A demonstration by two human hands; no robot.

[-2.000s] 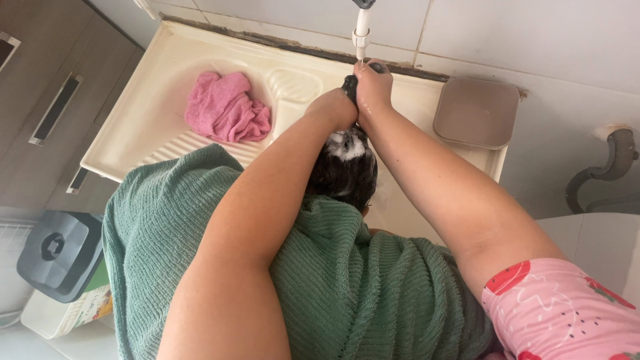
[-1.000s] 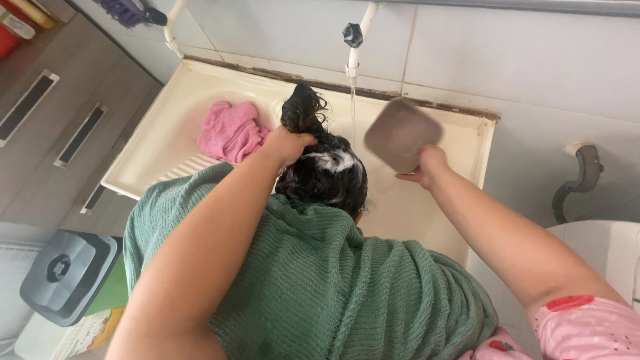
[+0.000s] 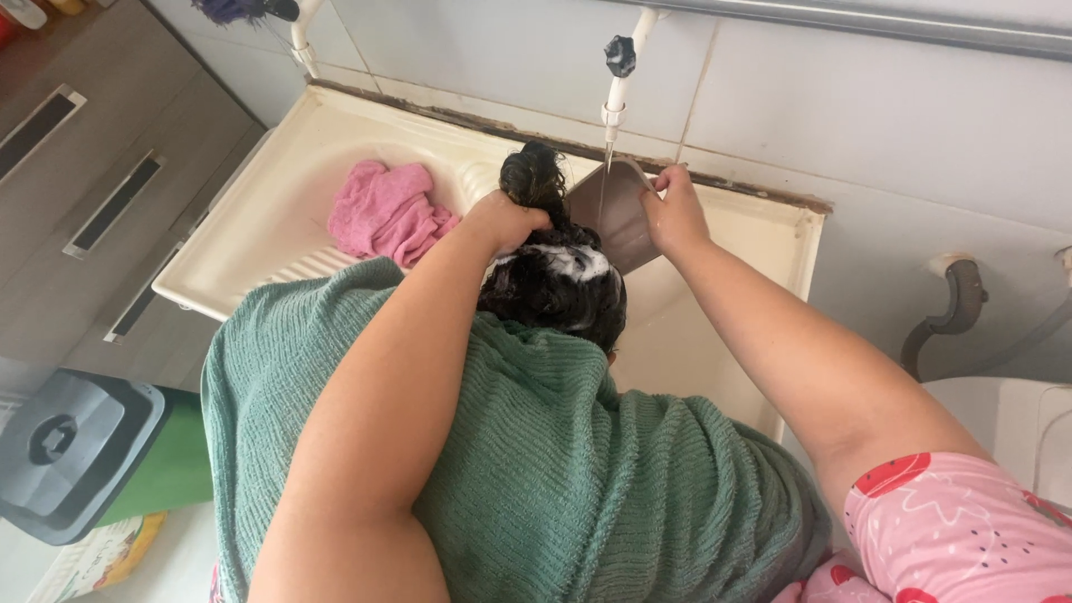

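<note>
A person with a green towel over the back and shoulders bends over a cream laundry sink. Suds lie on the dark wet hair. My left hand grips the gathered length of hair, whose end bunches above the fist. In my right hand is the rim of a brown plastic container, tilted beside the head. A thin stream of water runs from the white tap into it. The person's face is hidden.
A pink cloth lies in the sink's left basin. Grey drawers stand at the left, above a lidded bin. A grey drain pipe comes from the wall at the right, near a white appliance.
Two seconds ago both hands were together under the tap and the container stood at the sink's right. My right hand took hold of it and has moved it left under the water.
</note>
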